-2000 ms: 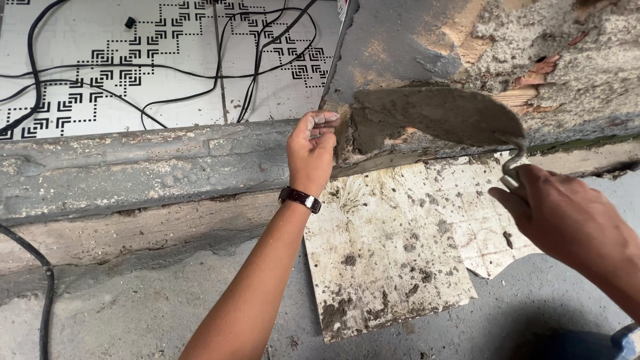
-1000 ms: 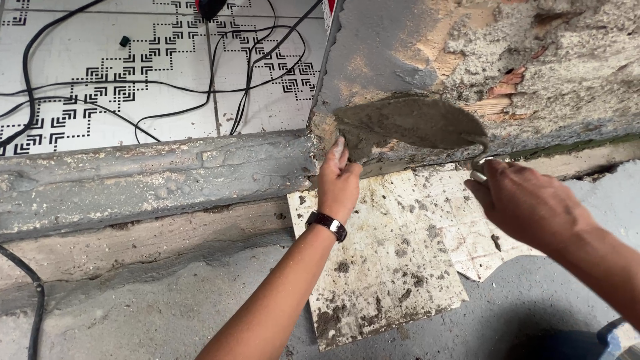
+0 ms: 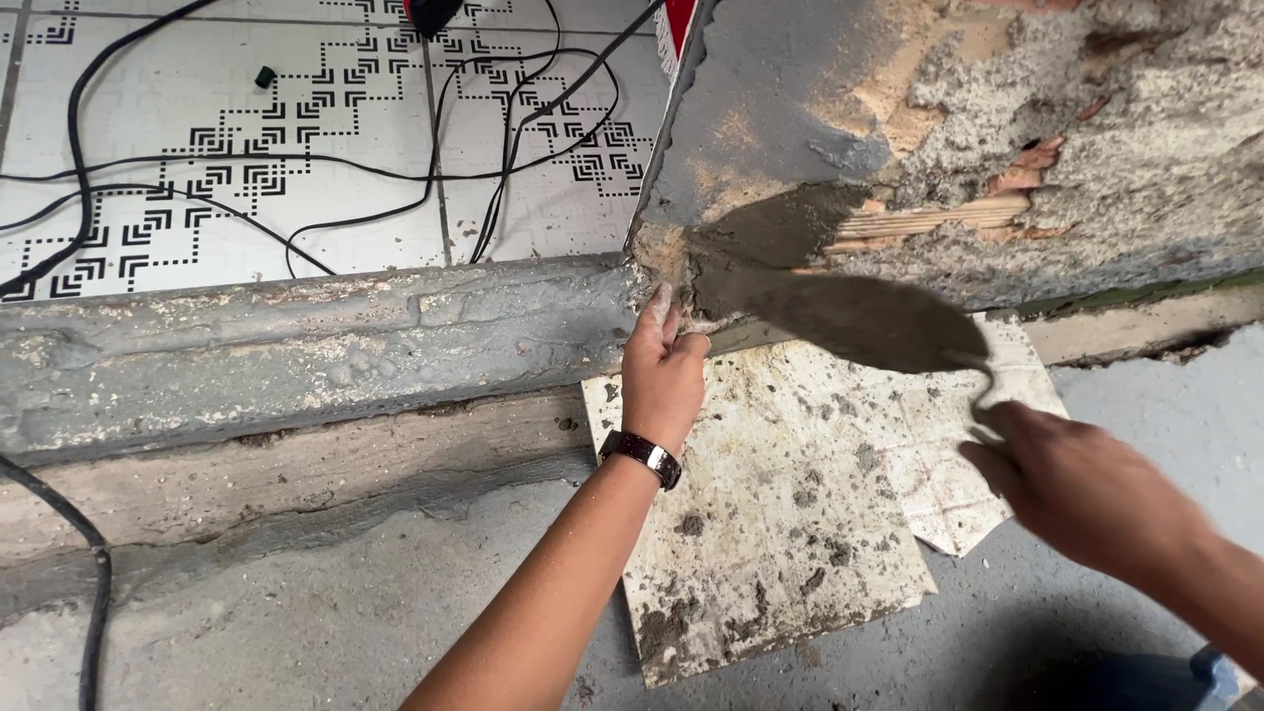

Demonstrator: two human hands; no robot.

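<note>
My right hand (image 3: 1096,484) grips the handle of a mortar-coated trowel (image 3: 879,321), its blade reaching left toward the lower corner of the broken wall (image 3: 987,118). Fresh wet mortar (image 3: 780,232) covers that corner, beside exposed brick and rough plaster. My left hand (image 3: 667,365), with a dark band on the wrist, has its fingertips at the wall corner just left of the trowel tip. It holds no tool; whether its fingers touch the wall I cannot tell. Below both hands lies a pale board (image 3: 780,523) spotted with mortar.
A grey cement sill (image 3: 296,346) runs left from the wall corner. Beyond it, black cables (image 3: 434,178) loop over patterned floor tiles (image 3: 326,79), near a small dark object (image 3: 265,77). A thick black cable (image 3: 102,583) crosses the lower left. A second pale piece (image 3: 948,474) lies by the board.
The trowel has moved down off the wall face, baring wet mortar that it covered before. My left fingers have shifted to the lower part of the corner.
</note>
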